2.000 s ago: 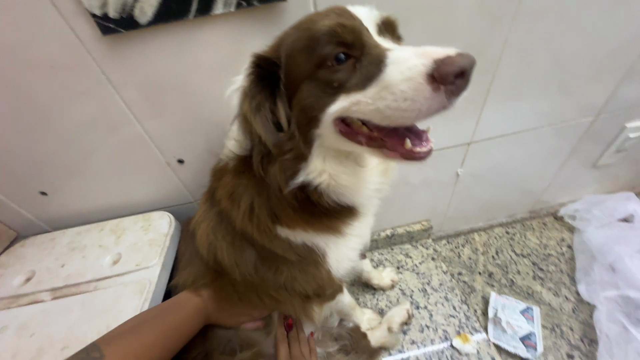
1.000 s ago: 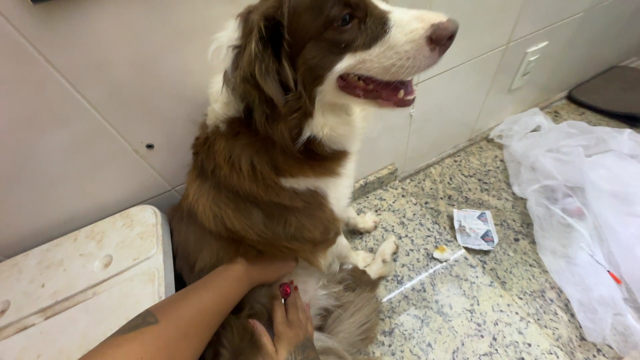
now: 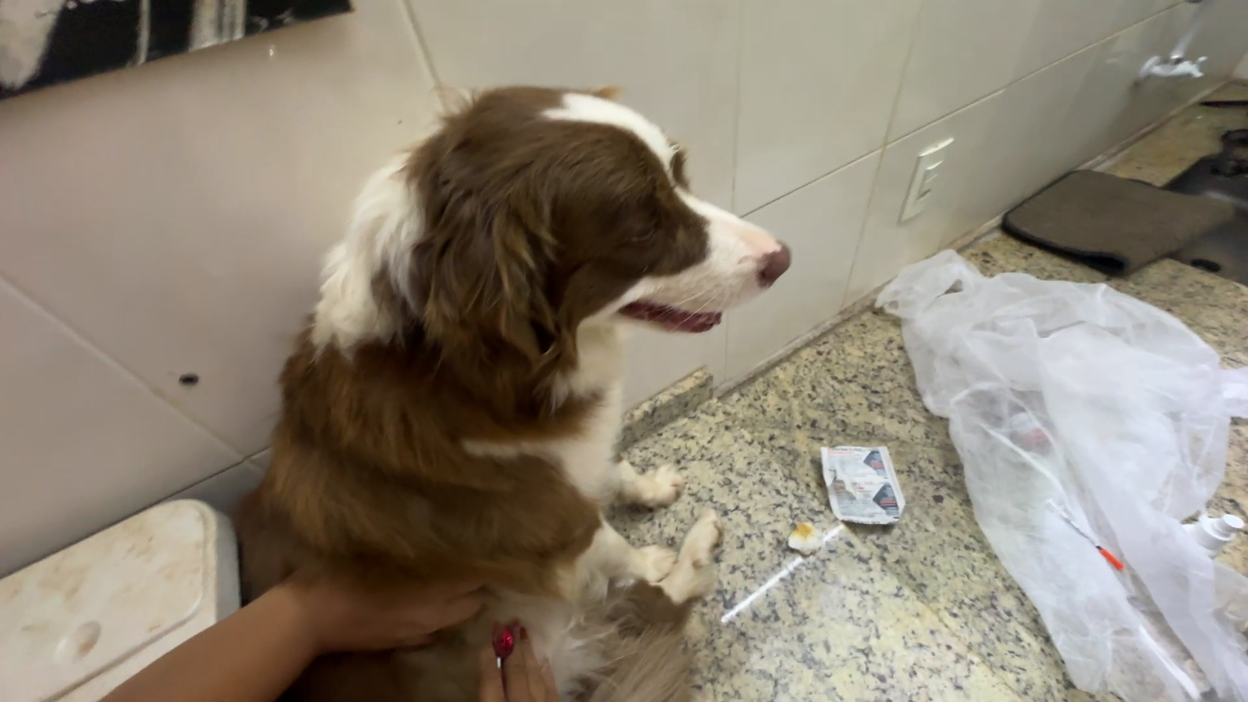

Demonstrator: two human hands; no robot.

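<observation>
A brown and white long-haired dog (image 3: 439, 458) sits upright on a speckled stone surface, muzzle pointing right. My left hand (image 3: 390, 612) reaches in from the lower left and lies against the fur of its lower belly, its fingertips partly hidden. Just right of it, at the bottom edge, my right hand (image 3: 519, 673) touches the pale belly fur. Its nails are red, most of the hand is out of frame, and whether it pinches something small is unclear. An opened printed packet (image 3: 864, 485), a yellow-stained white wad (image 3: 804, 537) and a thin white strip (image 3: 780, 575) lie near the paws.
Right of the packet spreads a translucent white plastic sheet (image 3: 1053, 390) with a thin orange-tipped item (image 3: 1110, 558) and a white bottle top (image 3: 1216, 531). A worn white box-like object (image 3: 107, 595) stands left. Behind are a tiled wall, an outlet (image 3: 926, 179) and a dark mat (image 3: 1116, 219).
The dog has turned its head farther from the camera, and its mouth is less widely parted than two seconds ago. Both hands remain at its belly. The view has shifted toward the right.
</observation>
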